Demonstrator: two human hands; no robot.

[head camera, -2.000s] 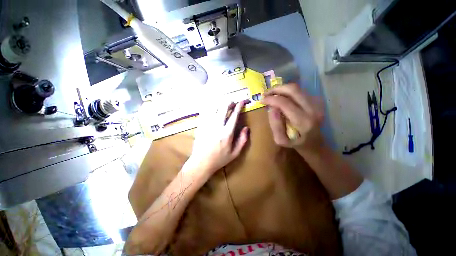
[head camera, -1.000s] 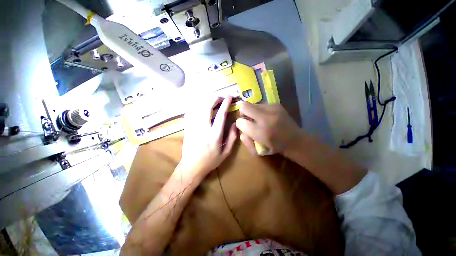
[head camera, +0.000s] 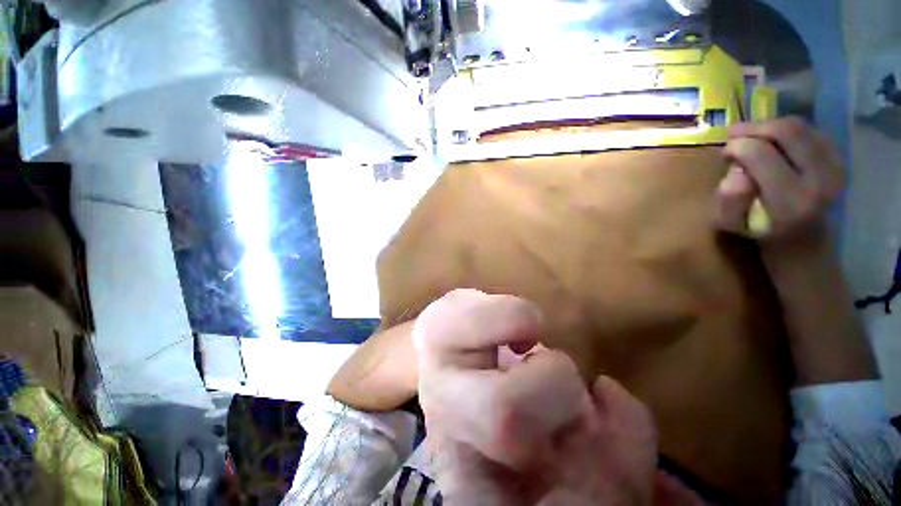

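The brown sheet [head camera: 553, 247] hangs from the template over the lap. The white, yellow-edged template [head camera: 593, 79] lies under the machine head, and a dark reddish strip [head camera: 593, 128] shows in its slot. My left hand [head camera: 524, 405] is raised close to the camera above the sheet, blurred, with fingers curled; nothing shows in it. My right hand [head camera: 785, 183] is at the template's right end, closed around a small tool with a yellowish handle [head camera: 759, 217]. The tool's tip is hidden.
The grey-white machine head [head camera: 227, 79] fills the upper left. A shiny dark panel [head camera: 242, 247] lies below it. Yellow material [head camera: 74, 445] is at the lower left. A black cable [head camera: 879, 296] shows at the right edge.
My left hand has left the template edge and come up towards the camera. My right hand has moved to the template's right end. The view has shifted left, showing more machine head.
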